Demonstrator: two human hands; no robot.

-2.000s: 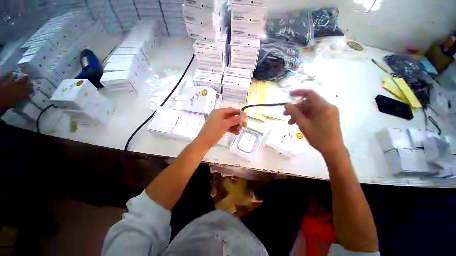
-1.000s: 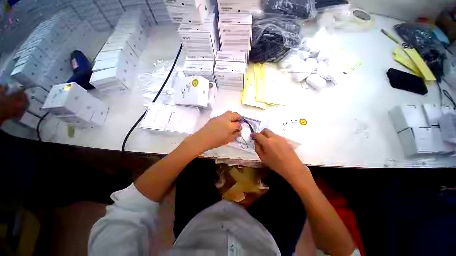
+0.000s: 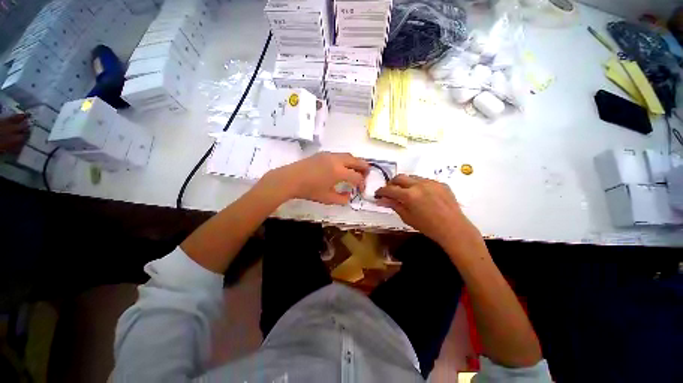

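Note:
An open white box (image 3: 383,212) lies at the table's front edge between my hands. A short dark cable (image 3: 382,169) curves in a loop over its inside. My left hand (image 3: 327,178) is at the box's left side, with its fingertips at the cable's left end. My right hand (image 3: 419,200) pinches the cable's right part over the box. The fingers hide much of the box's inside. A white box lid (image 3: 442,178) with a gold dot is just right of my right hand.
White box towers (image 3: 352,56) stand behind my hands, with yellow strips (image 3: 397,112) beside them. A bag of white devices (image 3: 479,86) and a black phone (image 3: 623,112) are at right. A black cord (image 3: 241,120), a blue heat gun (image 3: 108,75) and another person's hand (image 3: 13,132) are at left.
The cable was stretched between both raised hands and is now bent into a curve down in the box. My right hand has come down and left to the box.

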